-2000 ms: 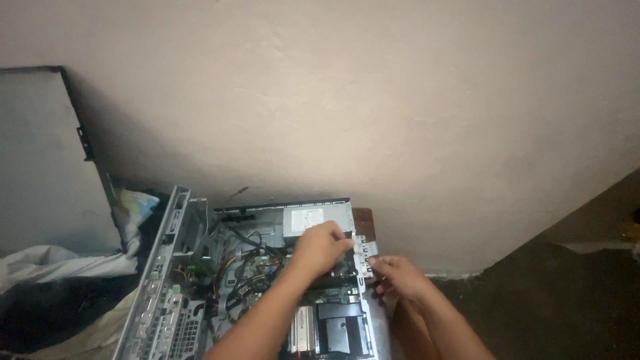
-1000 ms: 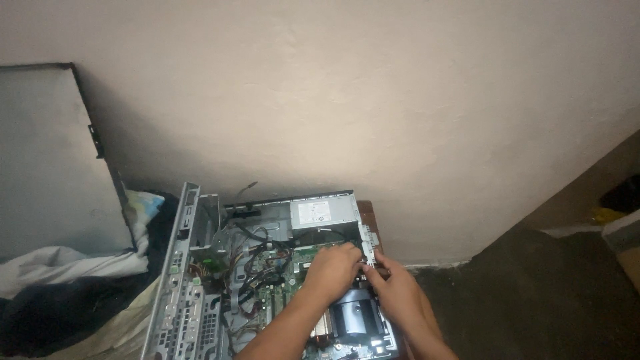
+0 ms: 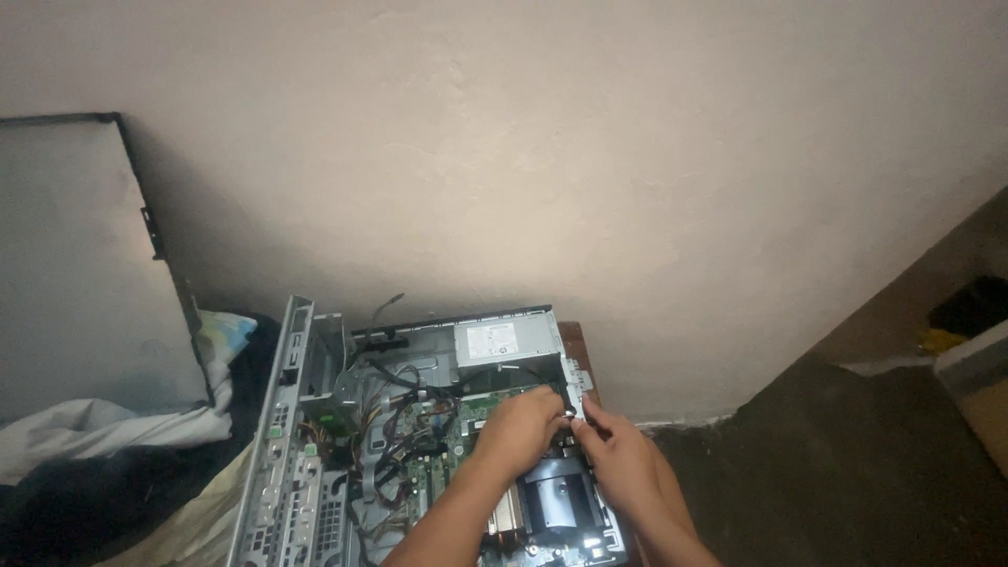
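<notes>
An open desktop computer case lies on its side, showing the green motherboard, bundled cables, a labelled metal power supply and a dark fan shroud beside a finned heatsink. My left hand is inside the case by its rear panel, fingers bent together around something too small to make out. My right hand is at the outer side of that rear panel, thumb and finger close to my left fingertips. Whether it grips anything is hidden.
Brown wood shows under the case's rear edge. A plain wall rises behind. At left, a grey panel with a black edge stands over crumpled cloth. A box-like object is at far right, above the dark floor.
My left hand has moved from near the power supply down along the rear panel, closer to the fan shroud. My right hand has come in beside its fingertips. The view has shifted slightly.
</notes>
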